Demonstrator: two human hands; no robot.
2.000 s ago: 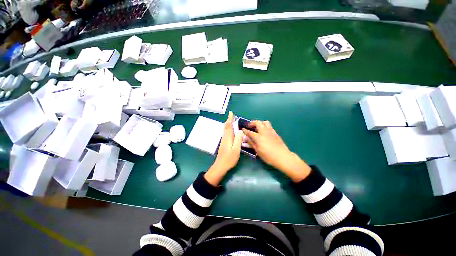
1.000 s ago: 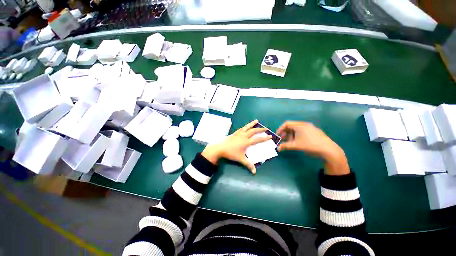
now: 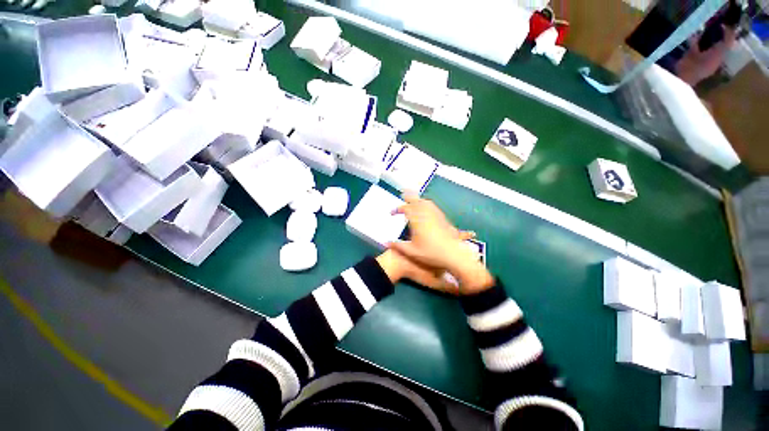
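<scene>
A small white box base with a dark edge lies on the green table, mostly hidden under my hands. My left hand is low over the box base; its fingers are largely covered by my right arm and hand, so its hold cannot be told. My right hand crosses over my left, its fingers at the near right side of a plain white box lid. Whether it grips the lid is not clear. White rounded pucks lie left of the lid.
A large heap of open white lids is at left. Closed white boxes are stacked at right. Beyond the white rail, the green belt carries box sets and a picture-marked box. A person's arm shows at upper right.
My right hand has moved left across my left hand to the white lid. My left hand is now mostly covered over the box base. The view has turned and tilted.
</scene>
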